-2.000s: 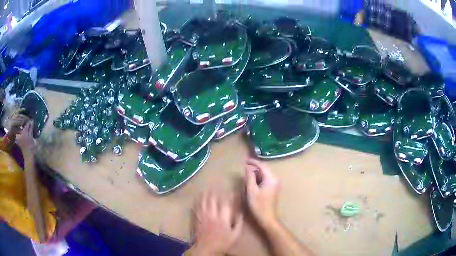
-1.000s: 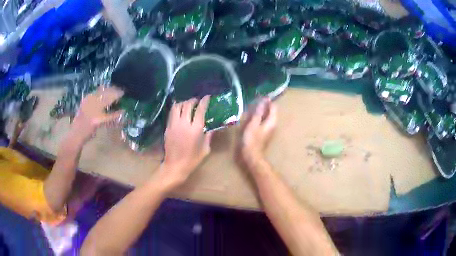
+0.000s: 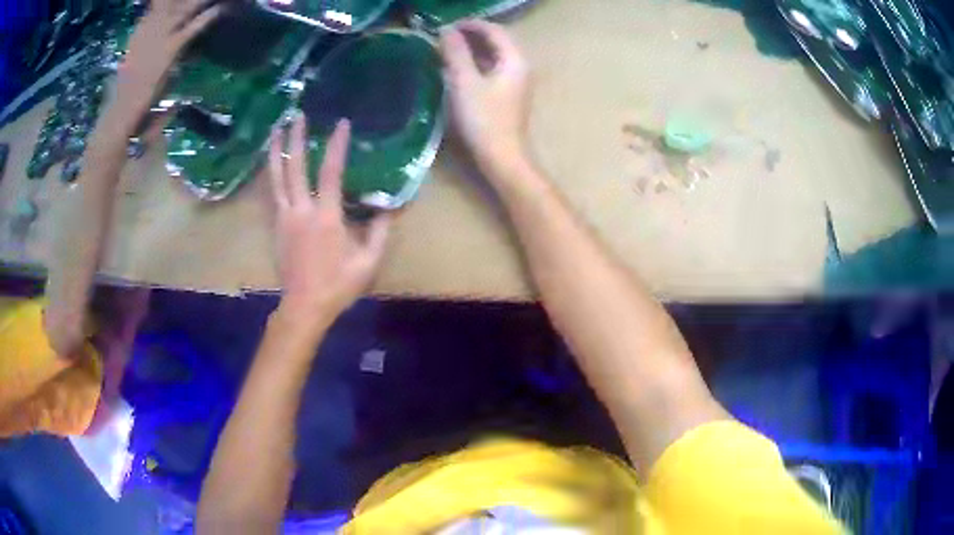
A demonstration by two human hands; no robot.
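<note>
A glossy green housing with a dark centre and silver rim lies near the back of the cardboard. My left hand is at its near left edge, fingers spread, with fingertips over the green surface. My right hand is at its upper right rim with the fingers curled in; whether anything small is between them cannot be told. A second green housing lies just left of the first.
Another person's arm reaches in from the left, the hand near the second housing. Small glittering parts lie at far left. A pale green oval with spots sits on the cardboard. More housings are stacked at the right.
The view has tipped down, showing my yellow sleeve and the table's front edge. My left hand has moved from across the housing to its near edge, fingers spread. My right hand has come to its rim.
</note>
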